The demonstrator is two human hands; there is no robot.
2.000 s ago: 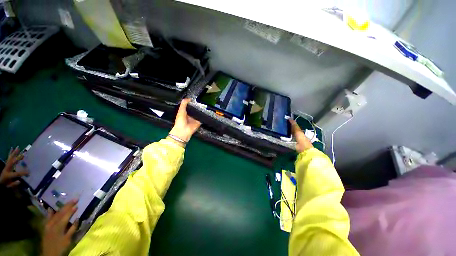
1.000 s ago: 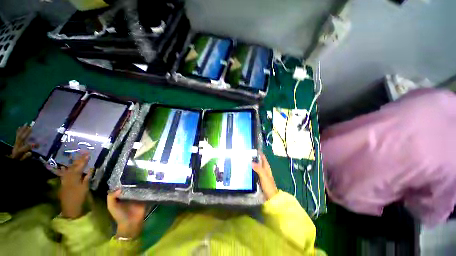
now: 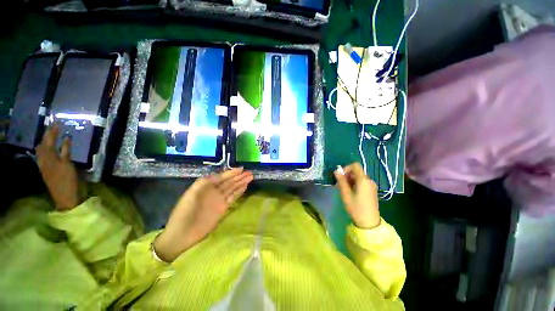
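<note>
A left tablet (image 3: 182, 100) and a right tablet (image 3: 272, 109) lie side by side in a silvery-grey lined tray (image 3: 126, 152). Both screens are lit with a green-and-blue landscape, crossed by a bright reflection. Small white tape tabs sit on their long edges. My left hand (image 3: 204, 203) is below the tray's near edge, fingers extended, holding nothing. My right hand (image 3: 359, 191) is right of the tray's near corner, with thumb and forefinger closed on a small white plug (image 3: 339, 171).
White and black cables lie over a pale yellow sheet (image 3: 348, 115) on the right. A blue-capped pen (image 3: 353, 56) is on it. At left, a coworker's hand (image 3: 58, 173) is at dark tablets (image 3: 79, 91). A person's pink sleeve (image 3: 481, 115) is at right. Trays lie at the far side.
The tray of two lit tablets came from the far stack to the bench in front of me. Both hands have let go of it, and my right hand has taken the small white plug.
</note>
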